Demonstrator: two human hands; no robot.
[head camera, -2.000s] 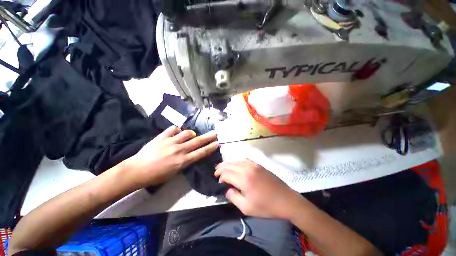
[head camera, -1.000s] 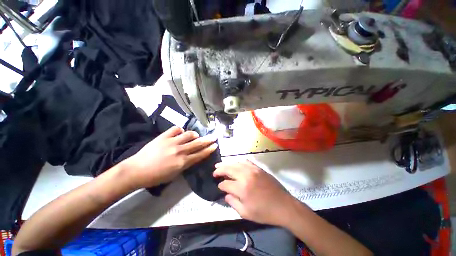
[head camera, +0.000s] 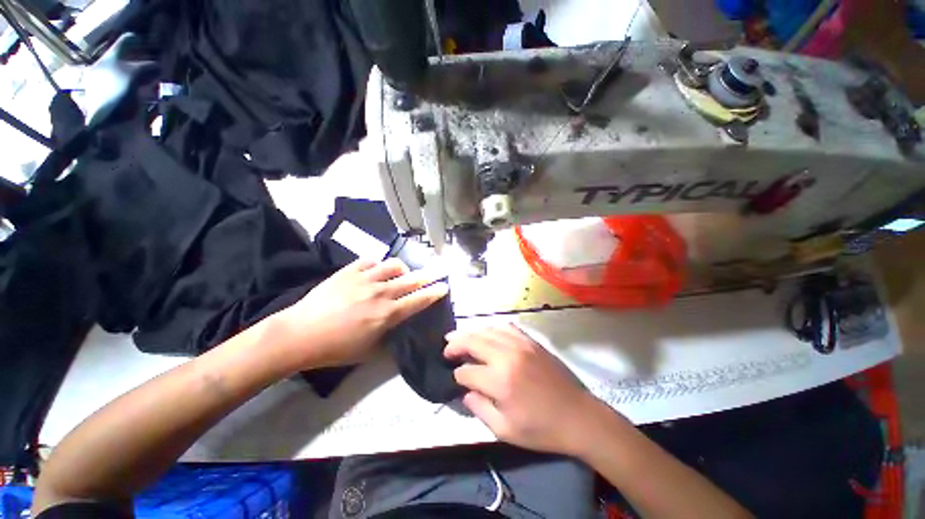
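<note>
A black garment piece (head camera: 426, 360) lies on the white machine table, its upper edge near the presser foot (head camera: 475, 266) of the off-white sewing machine (head camera: 568, 132). A white label (head camera: 360, 241) lies on the black cloth left of the foot. My left hand (head camera: 355, 309) lies flat on the cloth, fingers extended toward the foot, pressing it down. My right hand (head camera: 517, 385) is at the cloth's right edge with fingers curled; the fingertips touch the edge, and whether they pinch it is hard to see.
Black garments (head camera: 162, 223) are heaped at left and behind. A red-orange plastic loop (head camera: 649, 266) lies under the machine arm. A dark cable coil (head camera: 824, 312) is at the table's right end. A blue basket (head camera: 218, 494) is below left, and a red basket edge (head camera: 880, 405) shows at right.
The view has shifted, so the machine sits lower and farther right than at first. Both hands keep nearly the same places on the cloth; little else has visibly moved.
</note>
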